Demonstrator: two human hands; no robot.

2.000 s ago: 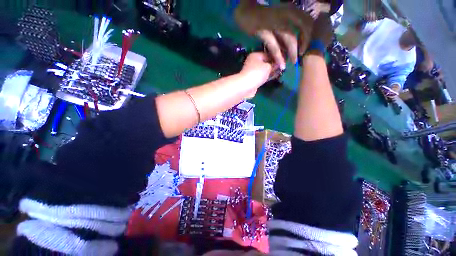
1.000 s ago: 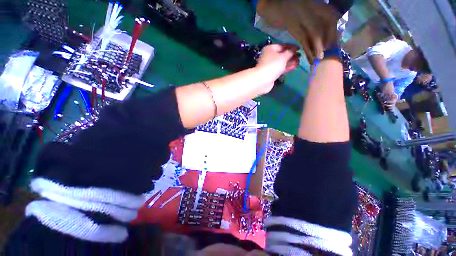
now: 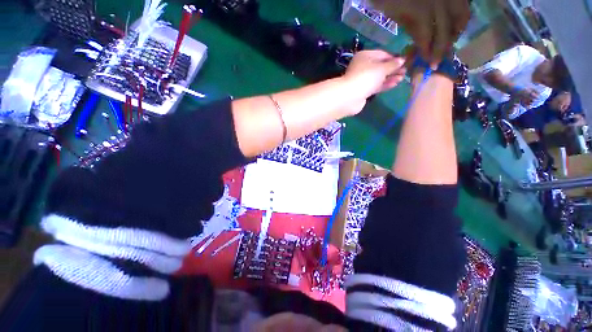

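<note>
My left hand point(image 3: 376, 74), with a thin bracelet on its forearm, reaches to the upper middle. Its fingers are curled beside the blue wrist strap point(image 3: 436, 67) on my right wrist; whether they grip it is too blurred to tell. My right hand point(image 3: 431, 29) looks dark and blurred at the top edge, fingers partly cut off. A thin blue cord point(image 3: 383, 133) runs from the strap down to the red mat point(image 3: 214, 264). Dark circuit boards point(image 3: 263, 259) lie on the mat, with loose white sleeves point(image 3: 224, 217) to their left and red wires point(image 3: 318, 256) to their right.
A white box point(image 3: 289, 188) with upright parts stands behind the boards, beside an open cardboard box point(image 3: 347, 201) of wired parts. A white tray point(image 3: 195, 61) of parts is upper left, near silvery bags point(image 3: 45, 91). A person in white point(image 3: 516, 68) is upper right.
My left hand has moved right and slightly down, towards the strap. My right hand has moved right and away from the left fingers. The bench view has shifted slightly.
</note>
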